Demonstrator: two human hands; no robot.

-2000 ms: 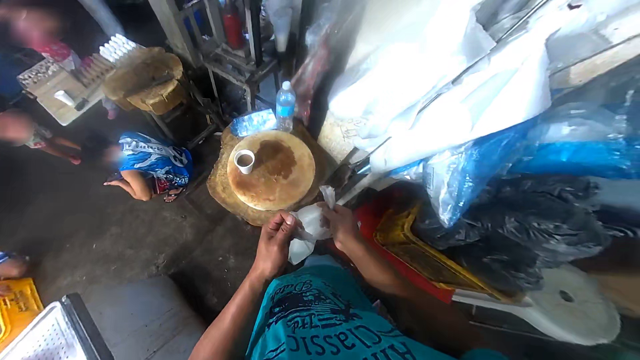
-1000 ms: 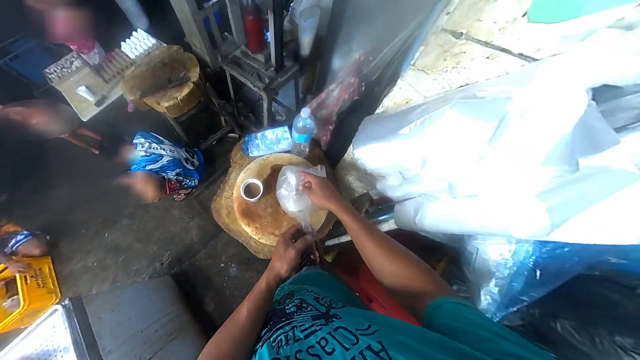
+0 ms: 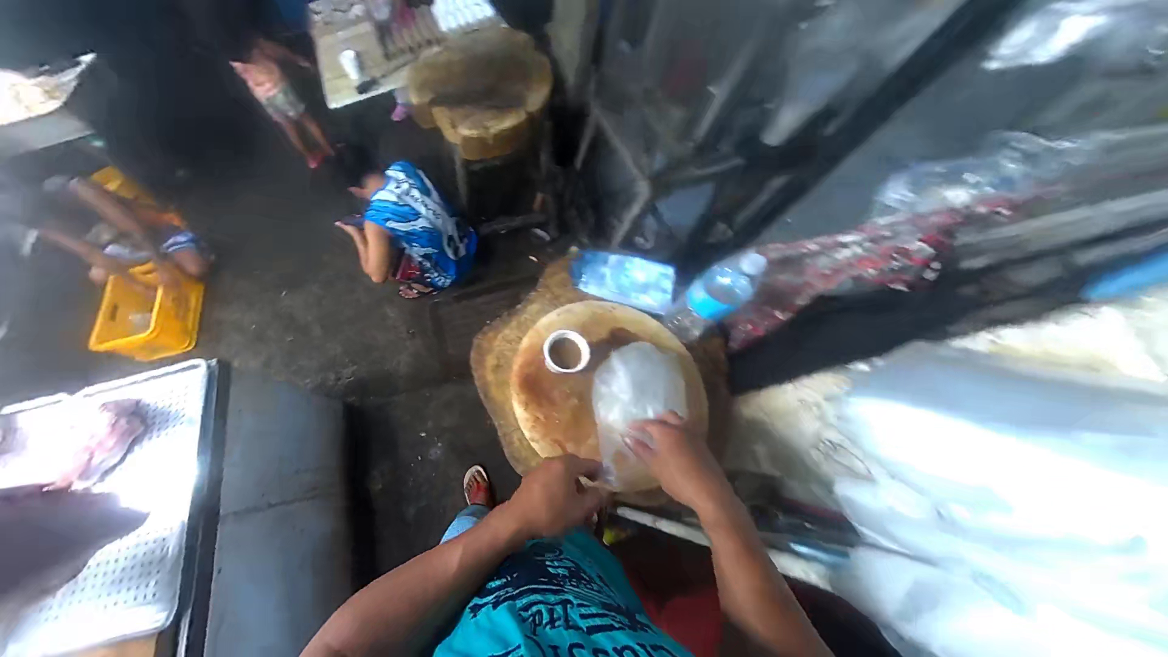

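A filled, whitish plastic bag lies on a round wooden board, which rests on a wooden stump. My left hand is closed on the bag's gathered end at the board's near edge. The fingers of my right hand touch the lower part of the bag; whether they grip it is not clear. A white cup with brown liquid stands left of the bag. Behind the board are a clear plastic bottle with a blue label and a pale blue pack.
White plastic sheeting fills the right side. A perforated white tray with meat is at the lower left, a yellow crate above it. A person in a blue shirt crouches beyond the stump. Another person is by the crate.
Two seconds ago both hands held the bag near my body, off the board; one second ago it was over the board, and now it lies there. The view has swung right to left.
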